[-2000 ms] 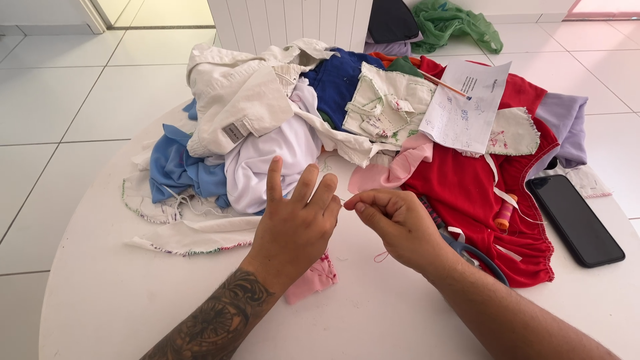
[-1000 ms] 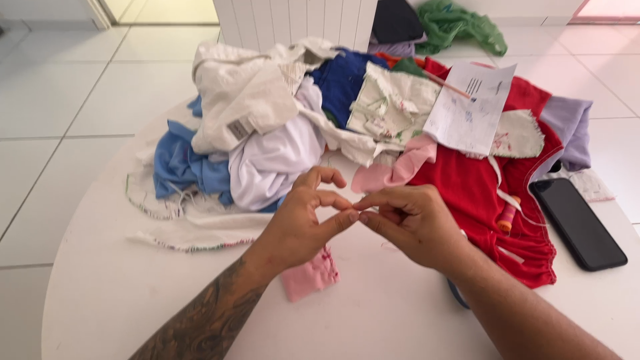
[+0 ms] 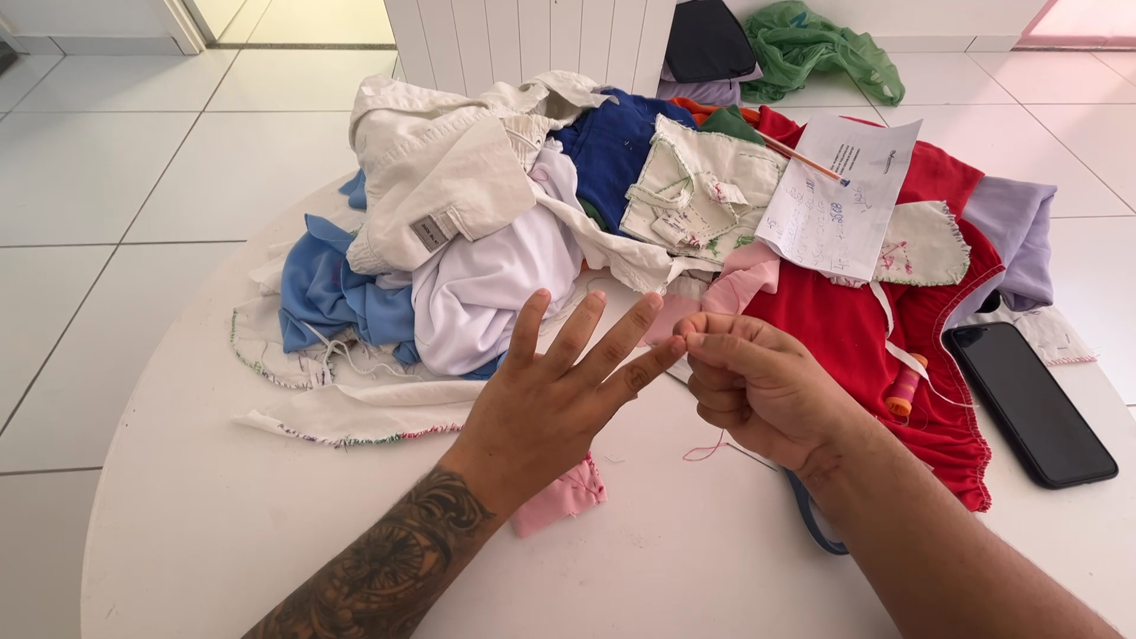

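My left hand is above the table with its fingers spread; its index fingertip meets the pinched thumb and index finger of my right hand. Anything between these fingertips is too small to make out. Below my right hand a pink thread lies in a loop near a thin needle-like piece. Part of a pink cloth with red stitching shows under my left wrist. A blue curved handle is partly hidden by my right forearm. An orange spool with pink thread lies on red fabric.
White garments, blue cloth and a stitched cream cloth piece are heaped on the round white table. A paper sheet with a pencil lies on top. At the right rests a black phone.
The fingers of my left hand have spread apart since one second ago, when they were bent closer together. My right hand stays pinched at the fingertips of my left.
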